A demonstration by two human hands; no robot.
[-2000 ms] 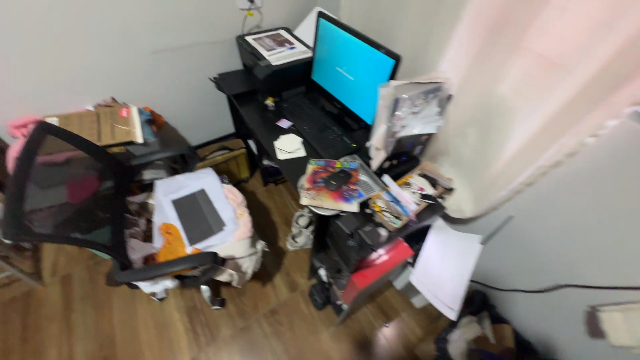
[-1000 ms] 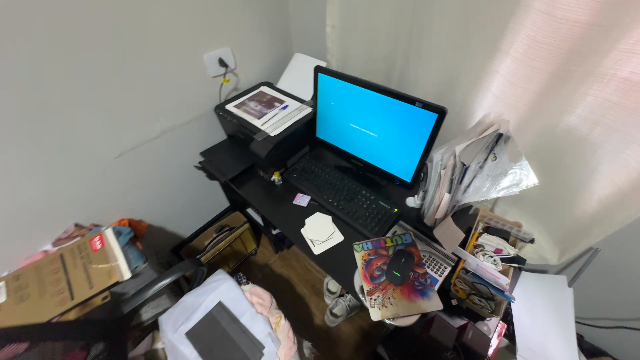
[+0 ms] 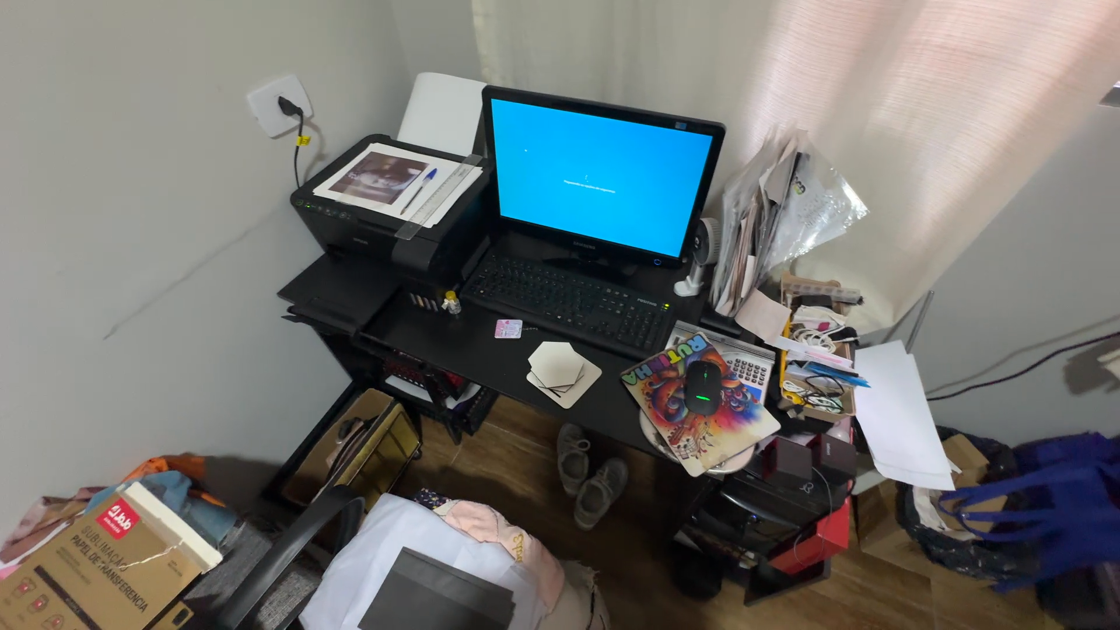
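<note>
Neither of my hands shows in the head view. A black desk (image 3: 420, 337) carries a monitor (image 3: 599, 175) with a lit blue screen and a black keyboard (image 3: 569, 297) in front of it. A black wireless mouse (image 3: 703, 388) rests on a colourful mouse pad (image 3: 665, 385), which overlaps a calculator (image 3: 751, 367). White paper cards (image 3: 560, 367) lie stacked near the desk's front edge. On the printer (image 3: 350, 232) are a printed photo sheet (image 3: 381, 178), a blue pen (image 3: 420, 188) and a clear ruler (image 3: 442, 197).
A chair's armrest (image 3: 293, 547) and cloth heaped under dark sheets (image 3: 437, 595) stand in front. A cardboard box (image 3: 105, 564) is at the lower left, grey shoes (image 3: 599, 492) on the floor. Right of the monitor are papers in plastic sleeves (image 3: 761, 227), an organizer with cables (image 3: 818, 394) and blue bags (image 3: 1041, 507).
The view has come closer to the desk, and the desk now fills more of it. The things on the desk keep their places.
</note>
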